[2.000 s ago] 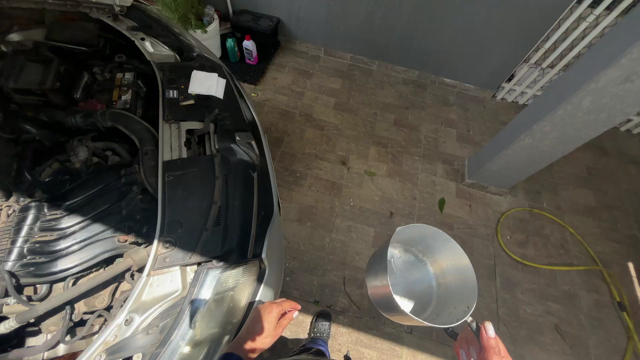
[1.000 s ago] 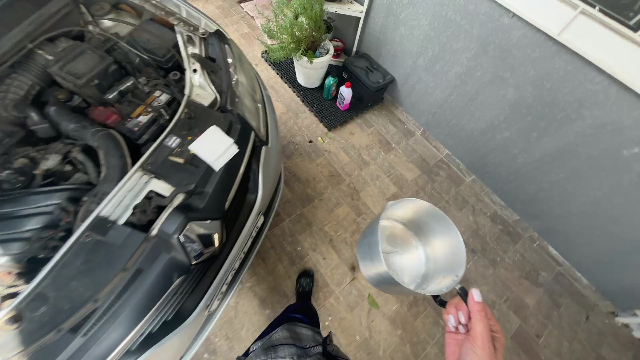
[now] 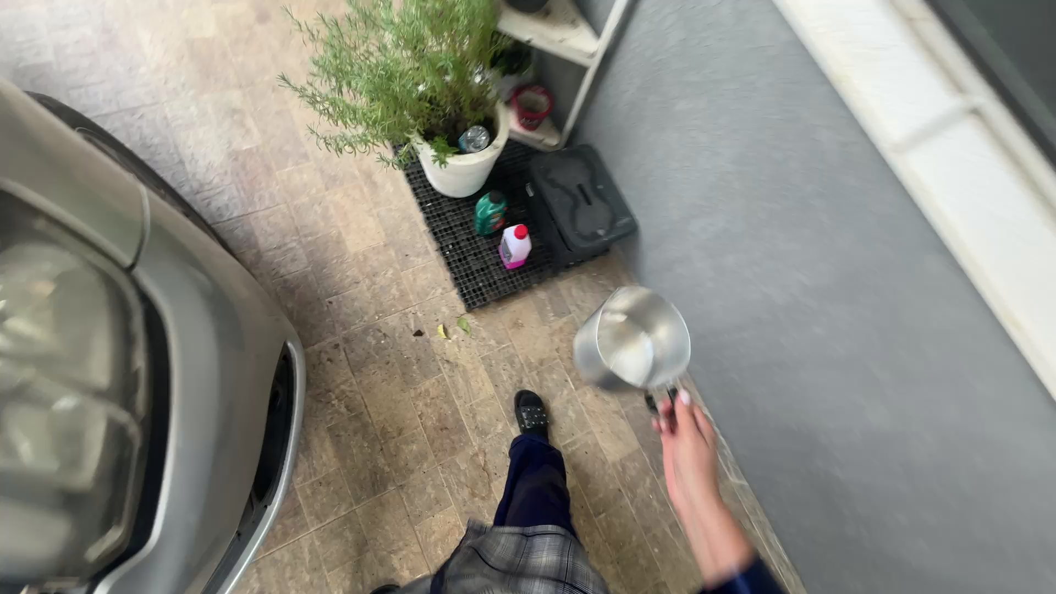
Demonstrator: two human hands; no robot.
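Note:
My right hand is closed on the dark handle of a metal pot, held out over the paving beside the grey wall. The pot's open top faces me, and I see no contents that I can make out. Beyond it, on a black plastic grid mat, stand a bottle of pink liquid with a red cap and a green bottle. A lidded dark plastic box is to their right. My left hand is out of view.
A silver car's front corner takes up the left side. A white pot with a bushy green plant stands at the mat's far end by a white corner shelf. The grey wall runs along the right. My shod foot is on the stone paving.
The view has swung far from the engine bay and come nearer to the mat and bottles. The pot stays in my right hand. My left hand, visible two seconds ago, is out of sight.

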